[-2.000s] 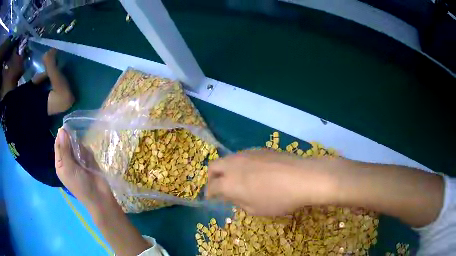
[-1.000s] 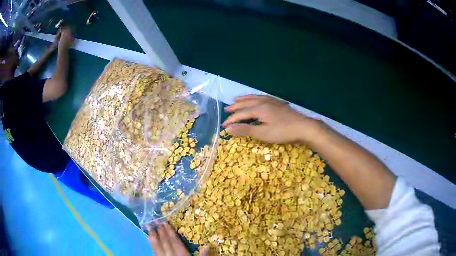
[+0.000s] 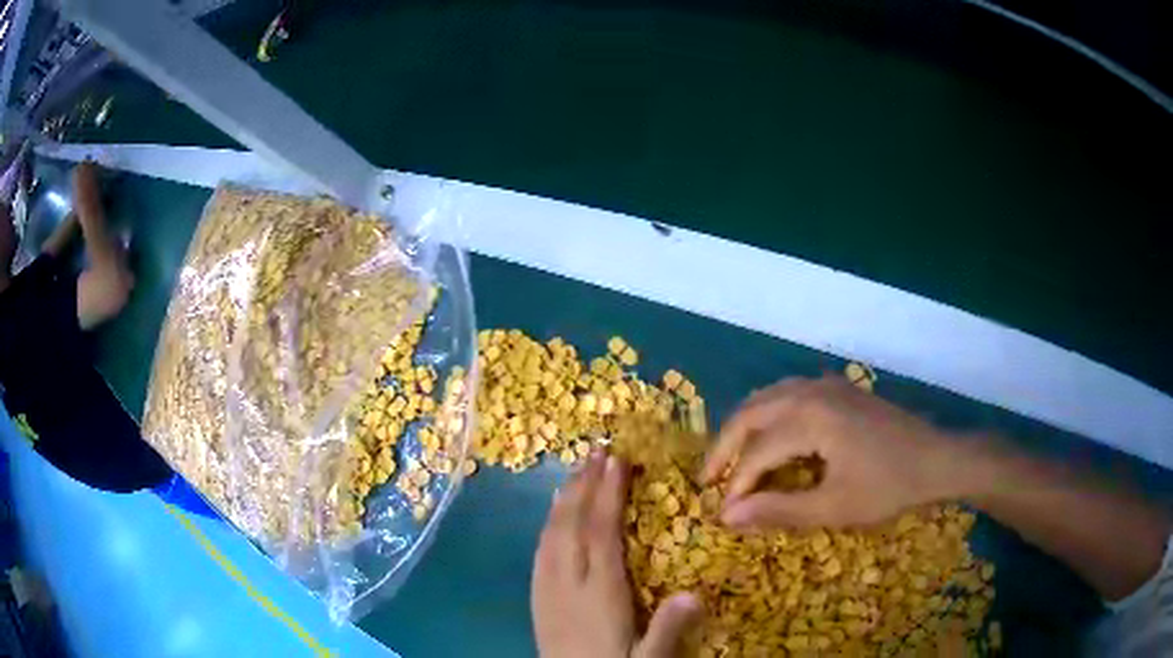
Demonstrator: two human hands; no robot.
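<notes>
A heap of small yellow plastic pieces [image 3: 798, 578] lies on the green worktop in front of me. A clear plastic bag [image 3: 277, 360] full of the same pieces lies to the left, its open mouth facing the heap, with pieces spilling between bag and heap. My left hand [image 3: 598, 559] rests upright against the heap's left edge, fingers together. My right hand [image 3: 804, 463] is bent over the top of the heap, fingers curled and slightly blurred; whether it holds pieces cannot be told.
A pale metal rail [image 3: 746, 296] runs behind the heap, with a slanting post [image 3: 245, 97] joined to it. The dark green belt [image 3: 618, 129] lies beyond. Another person [image 3: 64, 347] in dark clothing works at the far left. Blue floor [image 3: 142, 553] shows at lower left.
My left hand has left the bag's mouth and moved right to the heap. My right hand has come down onto the heap from beside the rail. The pieces now partly spread away from the bag.
</notes>
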